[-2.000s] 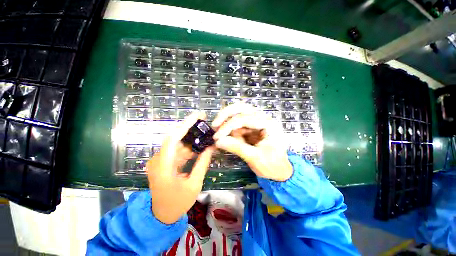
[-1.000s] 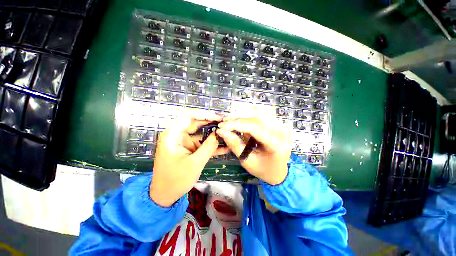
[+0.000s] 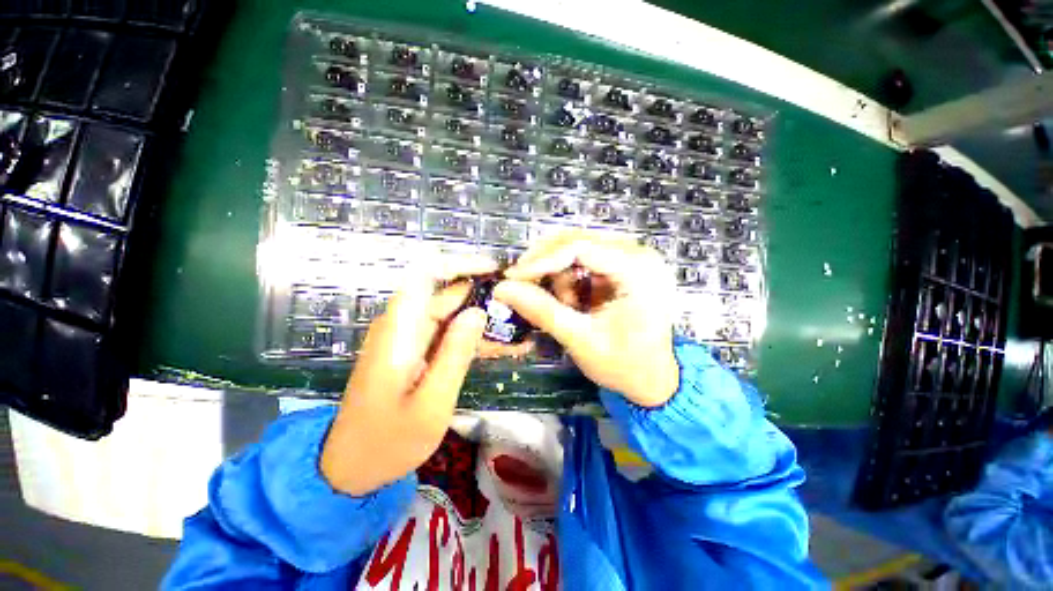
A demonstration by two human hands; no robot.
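Note:
My left hand [image 3: 398, 375] holds a small black housing [image 3: 500, 323] between thumb and fingers. A pale label or print shows on the housing. My right hand [image 3: 600, 312] has its thumb and fingertips on the housing's upper right edge. A dark thing shows within the curled fingers of my right hand; I cannot tell what it is. Both hands are over the front edge of the clear blister tray [image 3: 277, 231], whose pockets hold small dark parts. Strong glare crosses the tray.
A black blister tray [image 3: 72, 219] is at the left, another [image 3: 941, 335] at the right. A white rail [image 3: 693, 64] runs behind the clear tray. Small pale specks lie on the green surface [image 3: 820, 231]. A blue sleeve of another person [image 3: 1010, 514] shows at the lower right.
Two seconds ago the housing was held higher and further left with its face showing. One second ago the fingers mostly covered it; now its labelled face shows again, below my right thumb.

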